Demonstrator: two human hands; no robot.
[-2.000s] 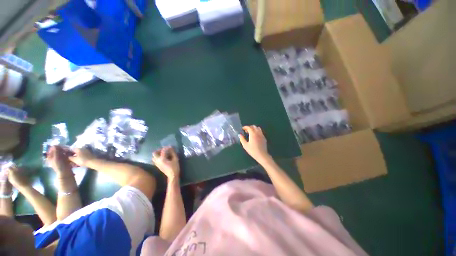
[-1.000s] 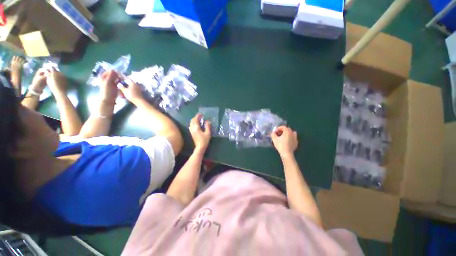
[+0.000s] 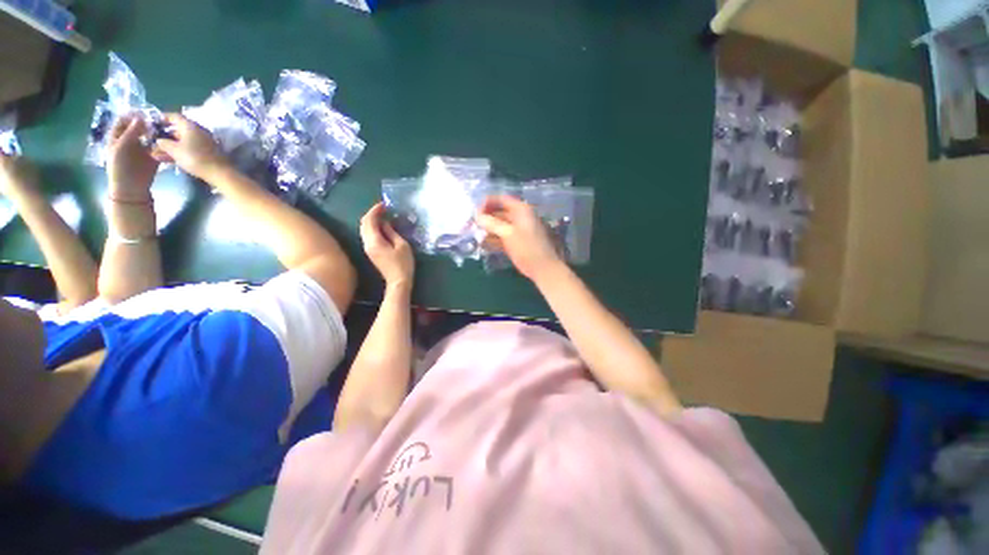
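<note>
Several clear zip-lock bags (image 3: pixel 577 222) with small dark contents lie overlapping on the green bench in front of me. My left hand (image 3: pixel 387 244) is at the left end of the group, its fingers on the lower edge of a clear bag (image 3: pixel 401 195). My right hand (image 3: pixel 518 233) reaches over the group, its fingertips pinching a bright, shiny bag (image 3: pixel 450 201) near its right side. The dark contents under my right hand are partly hidden.
A shiny bag pile (image 3: pixel 309 130) lies to the left, beside a neighbour in blue and white (image 3: pixel 184 401) who handles a bag. An open carton (image 3: pixel 748 363) with rows of packed bags (image 3: pixel 754 233) stands beside the bench's right edge. A blue crate (image 3: pixel 906 466) is at lower right.
My right hand has moved from the right end of the bag group to its middle, onto a bag there. My left hand stays at the left end. The view has shifted.
</note>
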